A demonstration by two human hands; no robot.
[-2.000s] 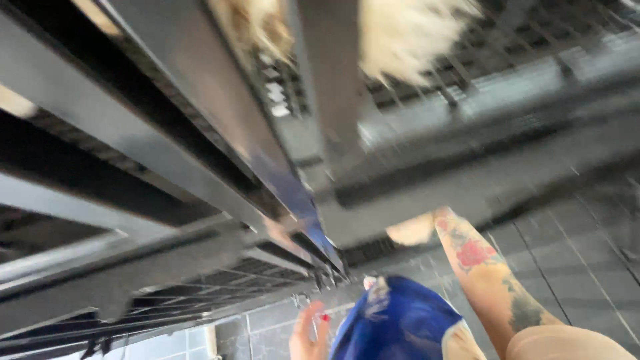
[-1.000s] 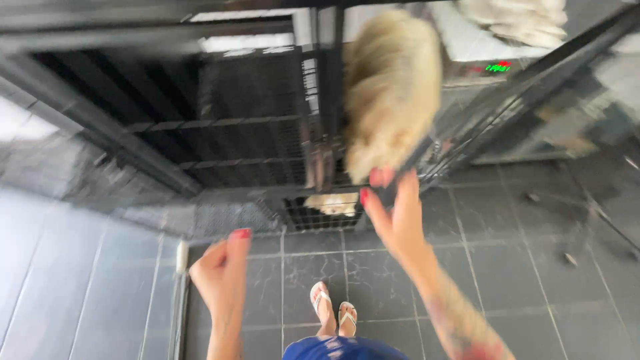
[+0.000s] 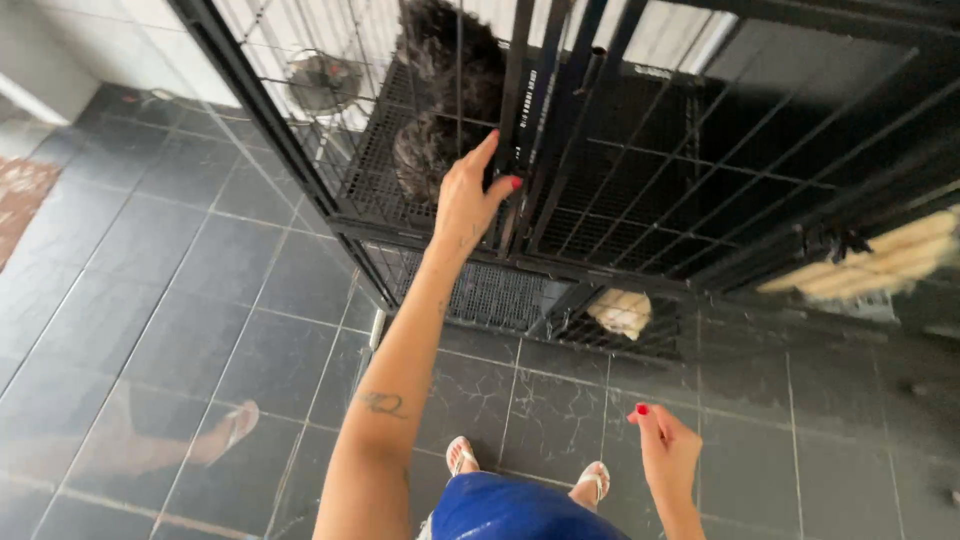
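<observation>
A black metal wire dog cage (image 3: 600, 270) in tiers fills the upper middle. My left hand (image 3: 472, 187) is at the edge frame of its left door, thumb and fingers apart around the bar; whether it grips the bar is hard to tell. Behind the wires, just beyond that hand, is a black curly-haired dog (image 3: 450, 82) on a plastic grid floor. My right hand (image 3: 667, 450) hangs over the floor at the lower right with curled fingers, touching nothing; no object shows in it. The compartment right of the bar looks dark inside.
A cream-coloured dog (image 3: 622, 311) is in the lower tier. Blurred cream fur (image 3: 877, 259) shows behind bars at the right. A round fan-like device (image 3: 322, 82) stands behind the cage. My feet in flip-flops (image 3: 592, 480) are on dark floor tiles (image 3: 555, 405).
My left hand has risen to the cage door. My right hand, near a cream-coloured dog one second ago, is now lower and away from the cage. The view has swung to the left.
</observation>
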